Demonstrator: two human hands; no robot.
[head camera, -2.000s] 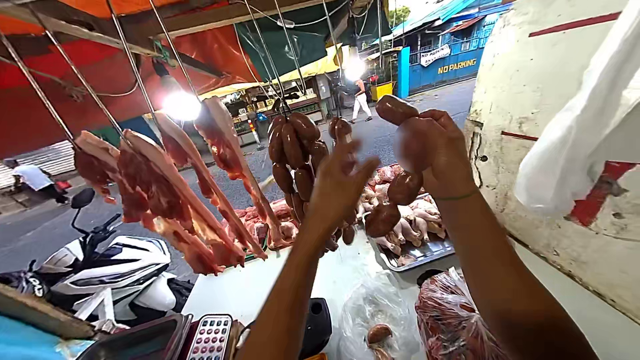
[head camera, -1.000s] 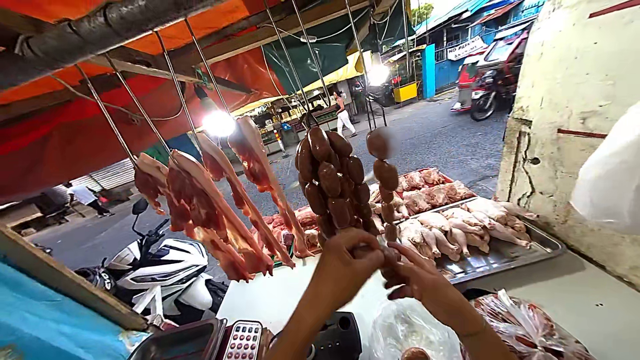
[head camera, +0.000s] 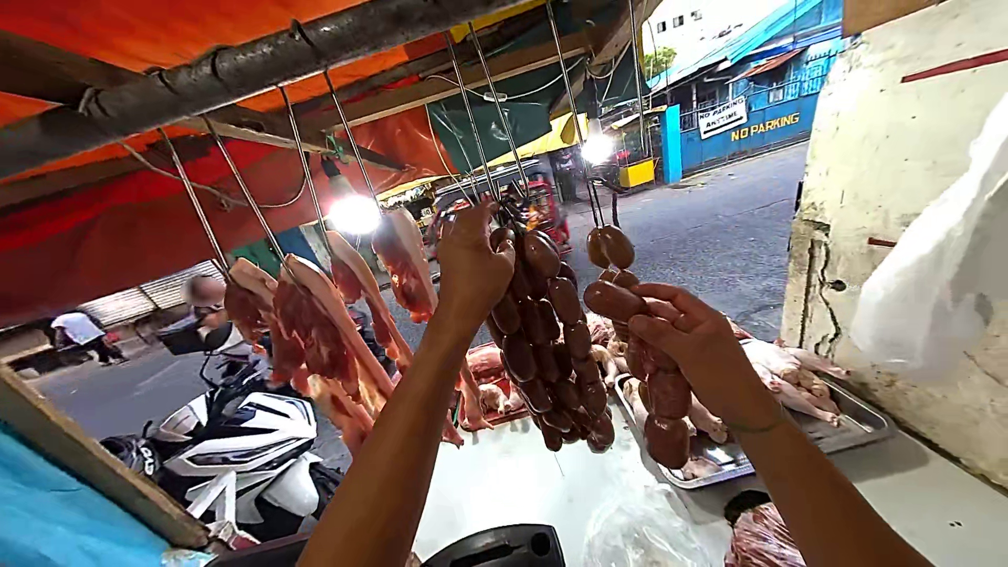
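A thick bunch of linked sausages (head camera: 551, 339) hangs from metal hooks at the centre. My left hand (head camera: 475, 256) is raised at the top left of this bunch, by the hooks; its fingertips are partly hidden, so its hold is unclear. A shorter string of linked sausages (head camera: 668, 402) hangs to the right. My right hand (head camera: 693, 339) has thumb and fingers closed around a sausage (head camera: 613, 301) near the top of that string. Raw meat strips (head camera: 323, 323) hang on hooks left of my left hand.
A metal pipe (head camera: 236, 67) carries the hooks overhead. Lit bulbs (head camera: 354, 214) hang among them. Raw chicken (head camera: 787, 374) lies on a metal tray (head camera: 854, 437). A clear plastic bag (head camera: 646, 528) rests on the white table (head camera: 488, 472). A motorcycle (head camera: 244, 441) and a person (head camera: 83, 329) are beyond.
My left hand has risen from the lower end of the sausages to the hooks. My right hand has moved up along the right-hand string. A red vehicle now shows behind the bunch.
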